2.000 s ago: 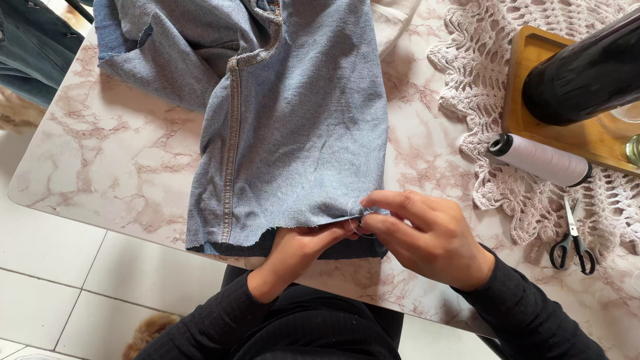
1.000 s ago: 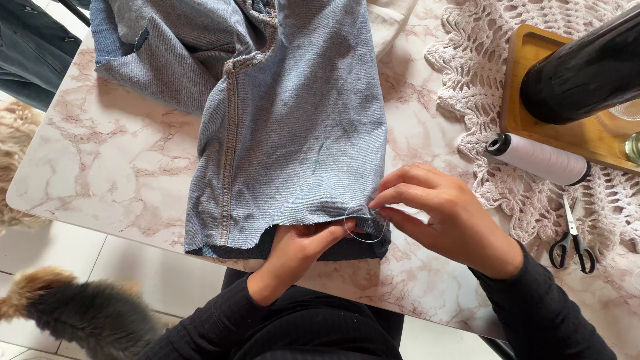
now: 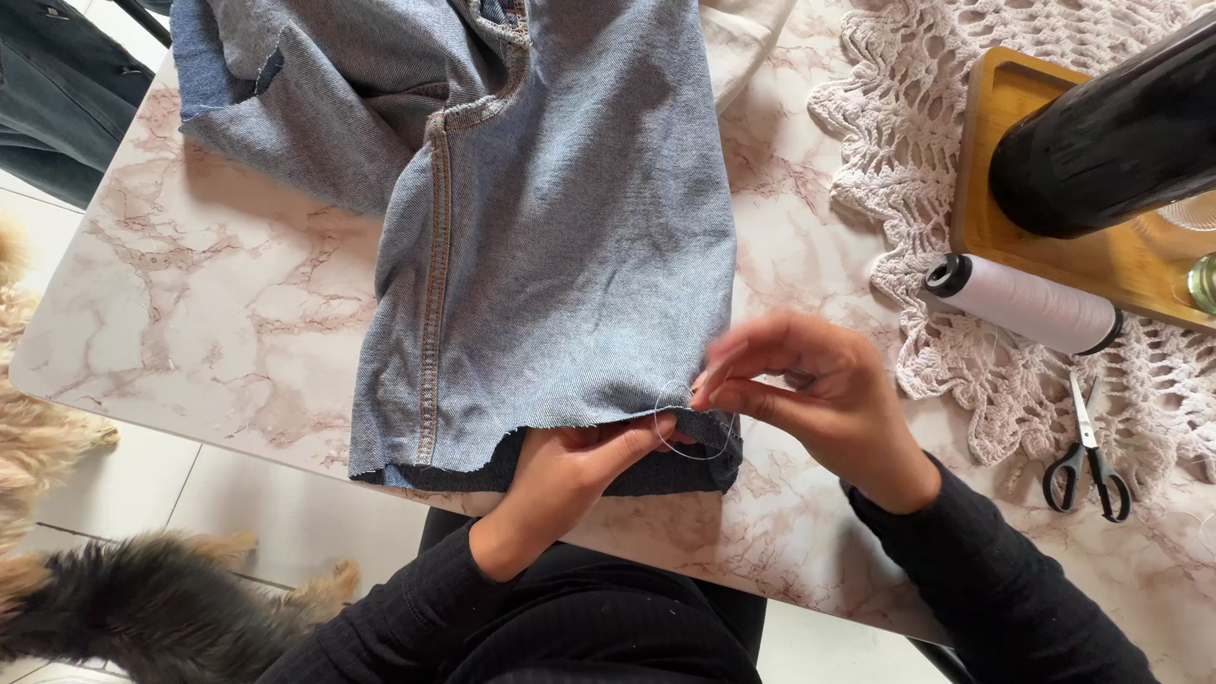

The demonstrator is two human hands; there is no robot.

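Note:
Blue denim shorts or cut jeans [image 3: 570, 237] lie across the table, a frayed raw hem along the near edge of one leg. My left hand [image 3: 579, 456] reaches partly inside that leg opening and pinches the hem between thumb and fingers. Just to its right, my right hand [image 3: 807, 380] is at the hem's right corner, thumb and fingertips close together and slightly blurred. A loop of pale thread [image 3: 657, 432] hangs between the two hands at the hem. Whether a needle is in the right fingertips cannot be seen.
On the right lie a white thread cone [image 3: 1031, 306], scissors with black handles [image 3: 1086, 456] and a crocheted cloth [image 3: 883, 171]. A wooden tray [image 3: 983, 104] bears a black cylindrical container [image 3: 1102, 142]. Below the marbled table [image 3: 218, 313], a dark-furred animal [image 3: 161, 598] and a pale-furred one [image 3: 38, 408] are on the tiles.
The thread loop, not distinct two seconds ago, now shows plainly at the hem. My left hand stays on the hem; my right fingers have shifted slightly. The animals have come into view at lower left.

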